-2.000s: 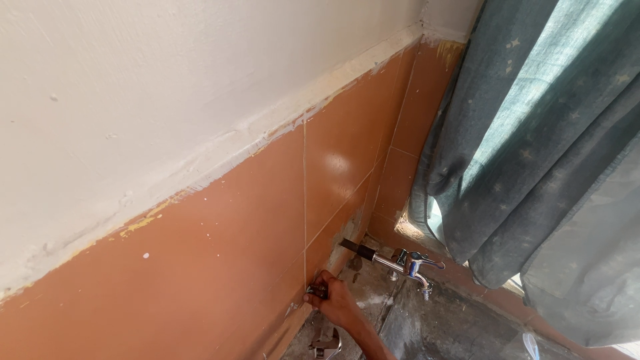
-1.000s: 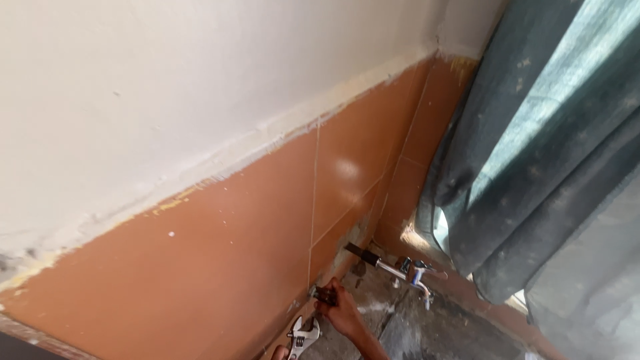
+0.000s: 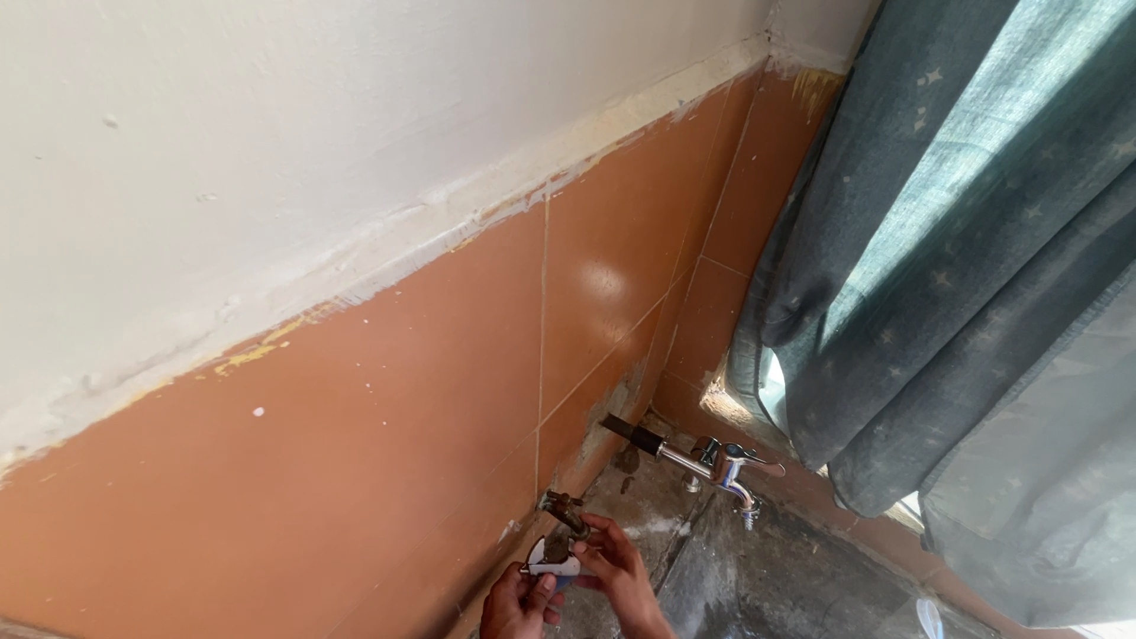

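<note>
Low on the tiled wall an old, brownish metal tap (image 3: pixel 565 513) sticks out of a tile. My right hand (image 3: pixel 614 568) is at its outer end, fingers curled beside it. Just below, my left hand (image 3: pixel 522 603) grips a small white and blue object (image 3: pixel 552 566), which the fingers of my right hand also seem to touch; what it is I cannot tell. Further right, a chrome tap (image 3: pixel 732 466) with a lever handle stands out from the wall on a pipe with a black sleeve (image 3: pixel 646 438).
Orange wall tiles (image 3: pixel 426 373) meet at a corner beneath a white plaster wall (image 3: pixel 266 133). A green curtain (image 3: pixel 887 266) hangs at the right. Below lies a wet-looking grey stone floor or basin (image 3: pixel 763 568), with a pale plastic item (image 3: pixel 929 619) at its edge.
My left hand has come into clear view with the white and blue object. The adjustable wrench seen below my right hand one second ago no longer shows plainly.
</note>
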